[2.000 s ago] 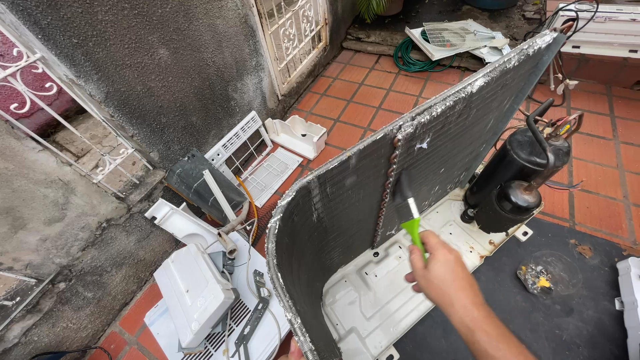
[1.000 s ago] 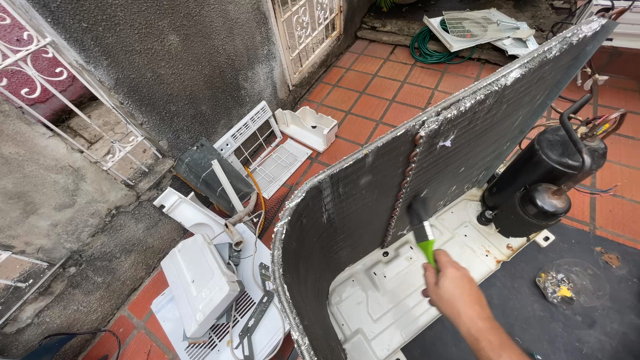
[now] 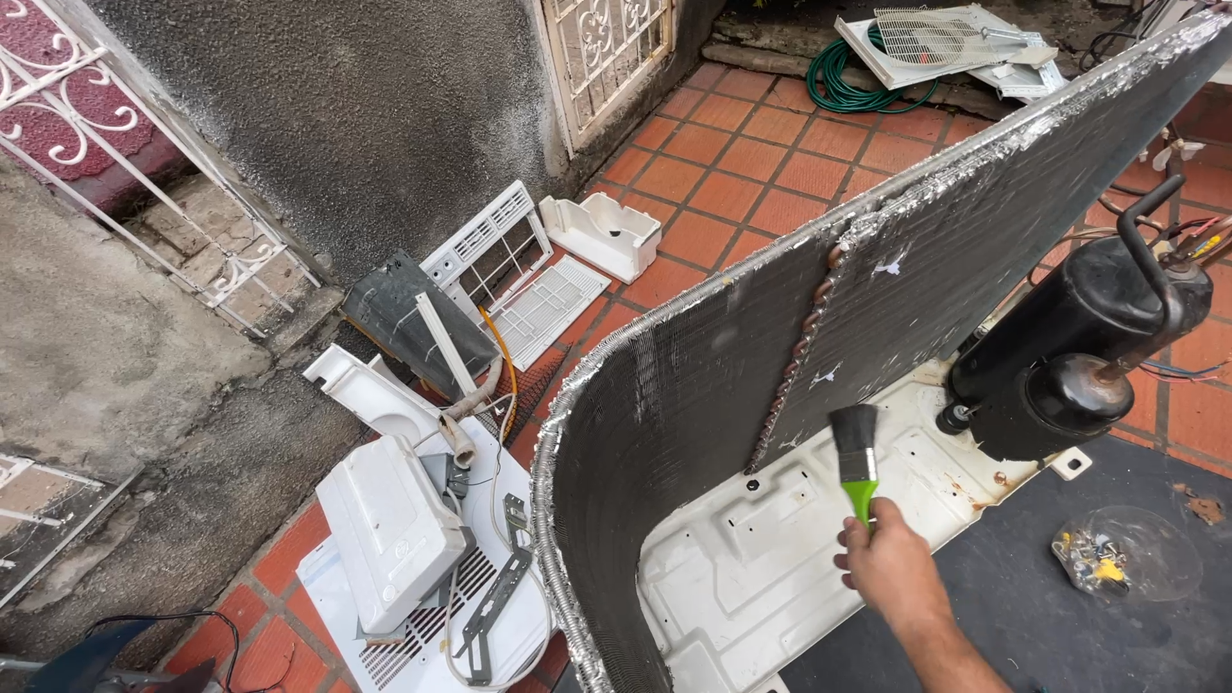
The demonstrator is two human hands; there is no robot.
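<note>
My right hand [image 3: 890, 568] grips the green handle of a paintbrush [image 3: 855, 452], its dark bristles pointing up and away from me. The bristles are over the white metal base pan [image 3: 760, 568], close to the inner face of the dark finned condenser coil [image 3: 693, 404]. This coil stands upright on the pan and curves at its left end; a copper-coloured strip of tube bends runs down its face. A black compressor [image 3: 1049, 337] with a smaller black cylinder beside it stands at the pan's right end. My left hand is out of view.
Left of the coil, a white plastic housing [image 3: 395, 529], a metal bracket [image 3: 496, 606] and grilles [image 3: 549, 308] lie on the tiles. A bag of small parts [image 3: 1092, 558] lies on the dark surface at right. A green hose [image 3: 847, 82] is coiled at the back, by the wall.
My right hand, still holding the brush, has shifted relative to the coil, and the bristles now show over the base pan. The view has moved somewhat nearer the coil.
</note>
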